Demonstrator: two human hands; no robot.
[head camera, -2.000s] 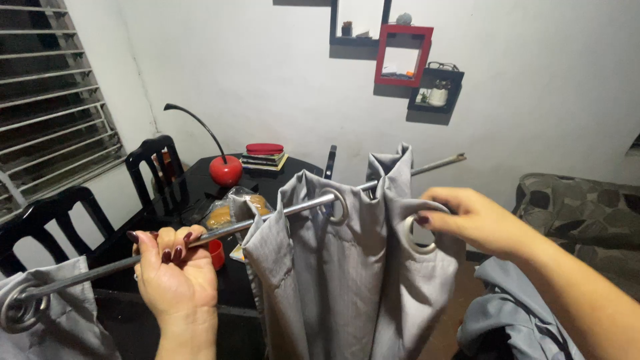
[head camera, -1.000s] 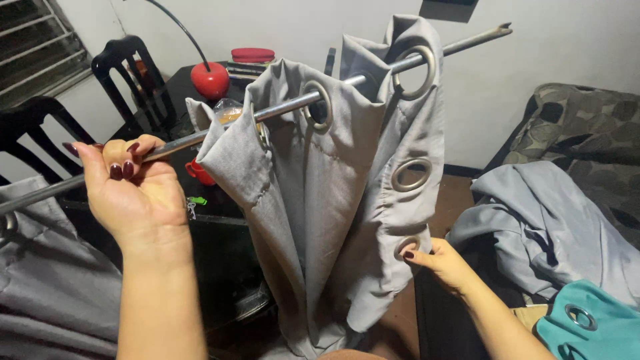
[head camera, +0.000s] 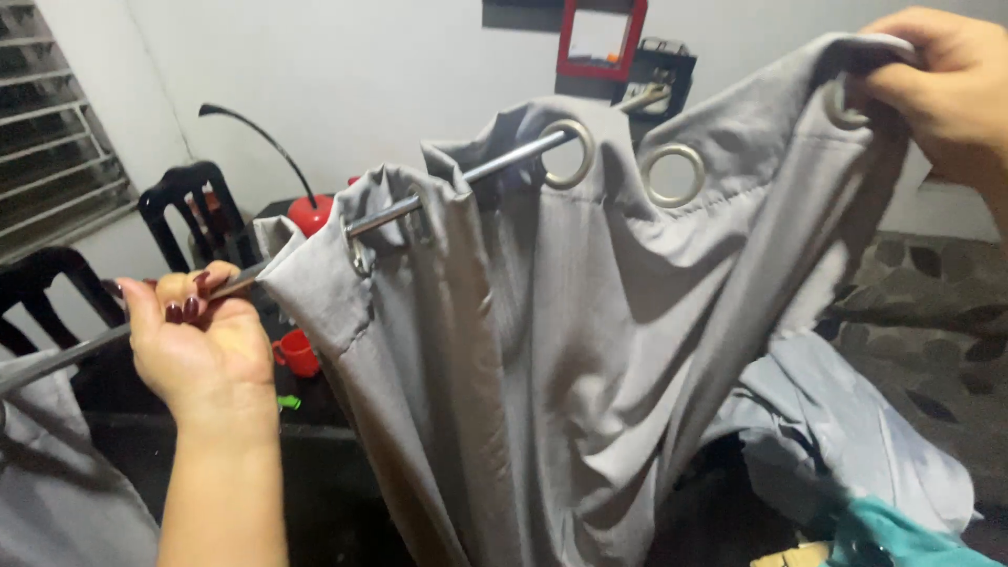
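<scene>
My left hand is closed around a metal curtain rod, which slants up from the lower left to the upper right. A grey grommet curtain hangs from the rod through several metal rings. My right hand, at the upper right, grips the curtain's top edge near one ring and holds it up, off the rod. Another ring between the rod and that hand is also off the rod. Left of my left hand, a second grey curtain panel hangs at the rod's lower end.
Beyond the rod are a dark table with a red cup, a cherry-shaped ornament and black chairs. Wall shelves hang behind. Grey cloth and teal fabric lie at right by a patterned sofa.
My right hand has risen from a lower ring at the curtain's side to the upper right, lifting and spreading the curtain's top edge. My left hand stays on the rod.
</scene>
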